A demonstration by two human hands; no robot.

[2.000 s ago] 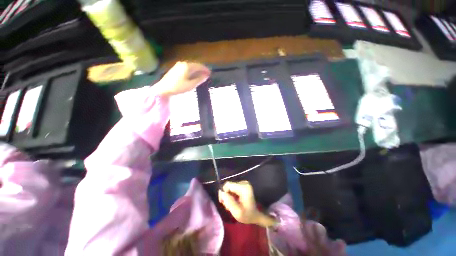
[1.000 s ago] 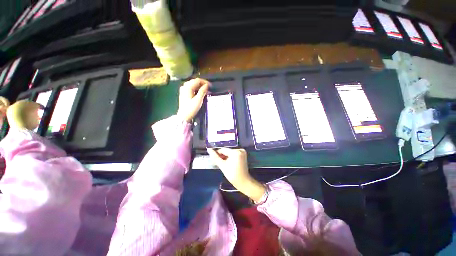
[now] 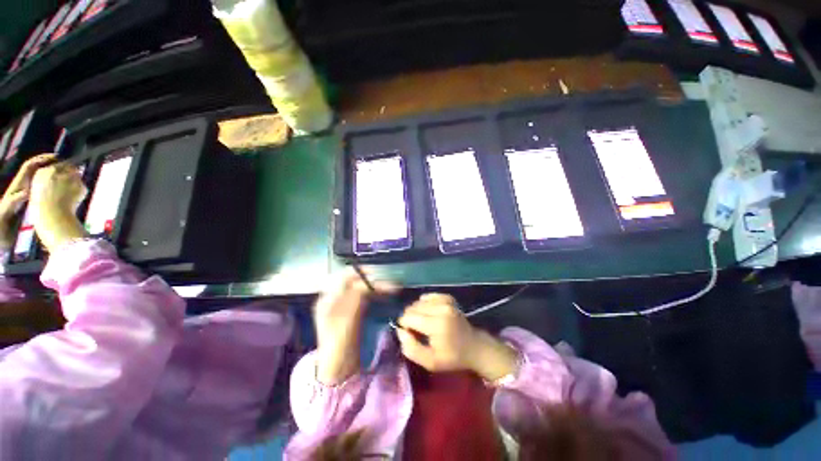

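Note:
A black phone tray (image 3: 343, 180) lies on the green bench top with four phones in its slots. The leftmost phone (image 3: 382, 203) shows a white screen, as do the two beside it. The rightmost phone (image 3: 632, 176) has an orange bar near the bottom. My left hand (image 3: 340, 324), blurred, is below the tray's left end with a thin dark piece (image 3: 362, 277) at its fingertips. My right hand (image 3: 443, 335) is beside it, closed on a small cable end (image 3: 410, 332) with a dark part and pale tip. Neither hand touches a phone.
A white power strip (image 3: 752, 216) with a white adapter (image 3: 723, 200) stands right of the tray; a white cable (image 3: 644, 311) hangs from it. A yellowish wrapped post (image 3: 279, 72) rises behind. At left, a neighbour's hand (image 3: 58, 194) is over another tray (image 3: 166, 194).
My left hand has left the leftmost phone's top edge and come down below the tray. My right hand has drawn back from that phone's bottom edge. The neighbour's hands have moved over their phones.

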